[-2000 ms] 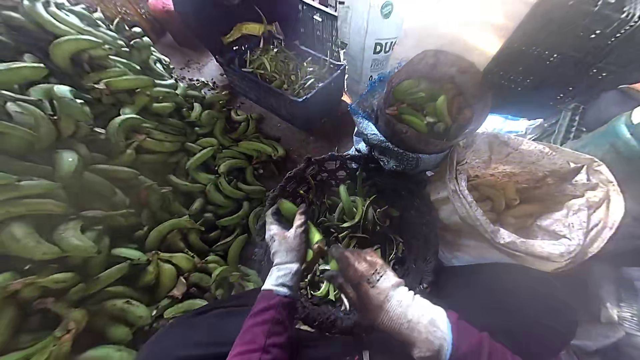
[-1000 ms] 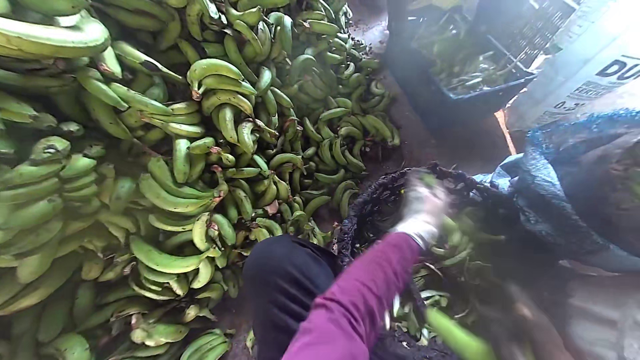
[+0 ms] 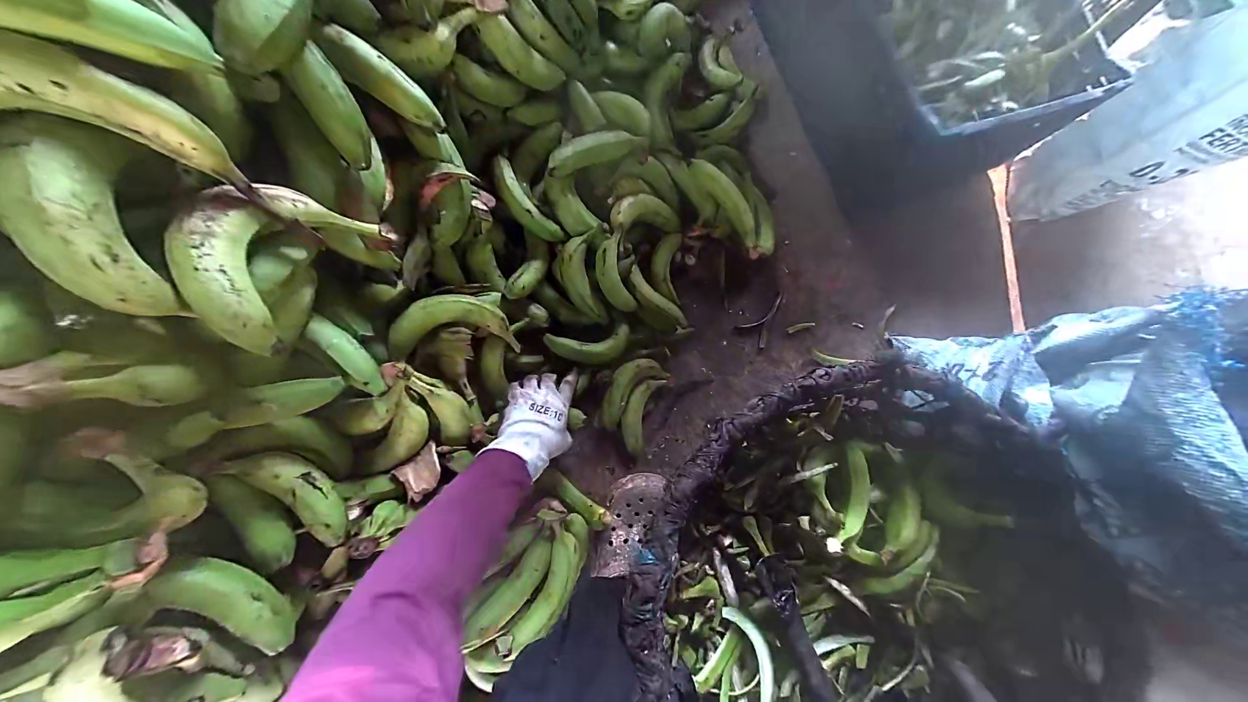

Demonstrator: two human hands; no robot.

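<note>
My left hand [image 3: 536, 414], in a white work glove below a purple sleeve, reaches to the right edge of a large heap of green plantains [image 3: 448, 317]. Its fingers point away from me among the fruit; whether they grip anything is hidden. A small plantain bunch [image 3: 634, 390] lies just right of the fingers. My right hand is out of view. At the lower right, a round basket with a dark wrapped rim [image 3: 721, 429] holds green peels [image 3: 746, 643] and several curved green pieces [image 3: 902, 517].
A dark crate [image 3: 1024, 117] of green scraps stands at the upper right, beside a white printed sack [image 3: 1131, 156]. A blue woven sack [image 3: 1111, 390] borders the basket. A perforated shoe [image 3: 629, 522] and a dark trouser leg [image 3: 575, 643] are near the basket's left side.
My left hand has moved from the basket to the plantain heap on the left. My right hand, earlier holding something dark over the basket, has left the view. The view has swung left.
</note>
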